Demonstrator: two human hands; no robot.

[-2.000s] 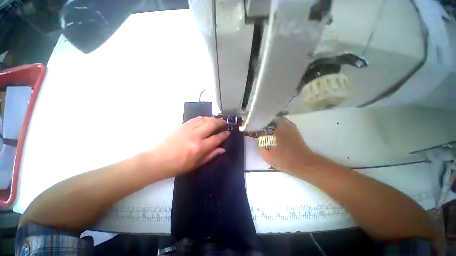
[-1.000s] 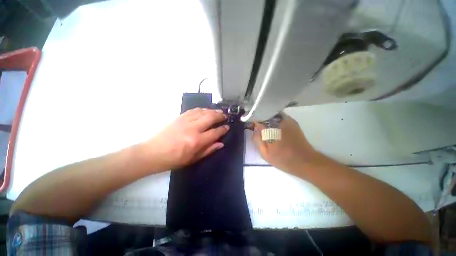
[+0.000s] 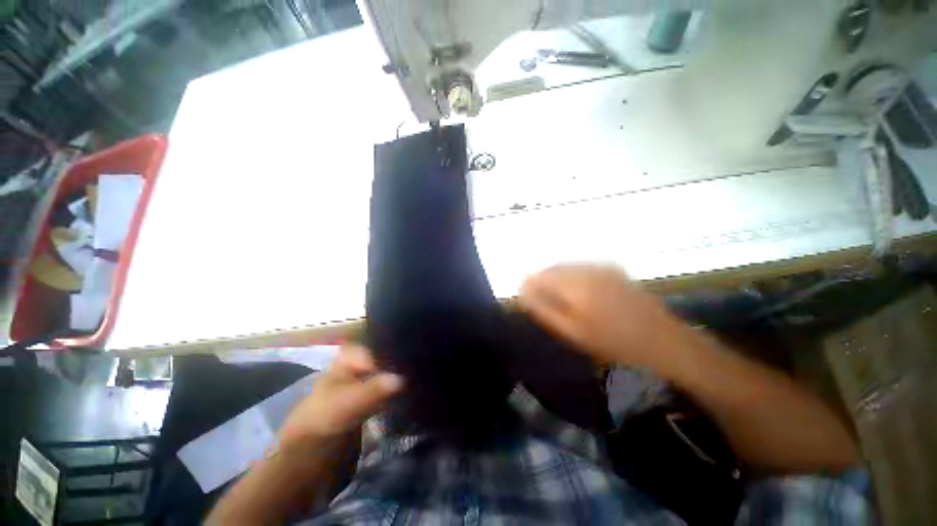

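A dark fabric panel (image 3: 426,236) lies on the white machine table (image 3: 267,205) and runs down over its front edge to the lap. Its far end is under the needle area of the sewing machine (image 3: 437,62). My left hand (image 3: 339,396) grips the panel's left edge below the table edge, thumb showing. My right hand (image 3: 586,308) is at dark cloth on the panel's right side near the table's front edge; it is blurred, and its fingertips are partly hidden.
A red basket (image 3: 134,236) with white and tan scraps is at left. A white paper strip (image 3: 221,452) lies on dark cloth at lower left. Metal tools (image 3: 575,59) lie behind the machine bed. Dark-handled scissors (image 3: 906,180) are at right, and cardboard (image 3: 889,380) is at lower right.
Both hands have moved from the needle area back towards the body, below the table's front edge. The view has shifted, showing the basket, lap and right table end.
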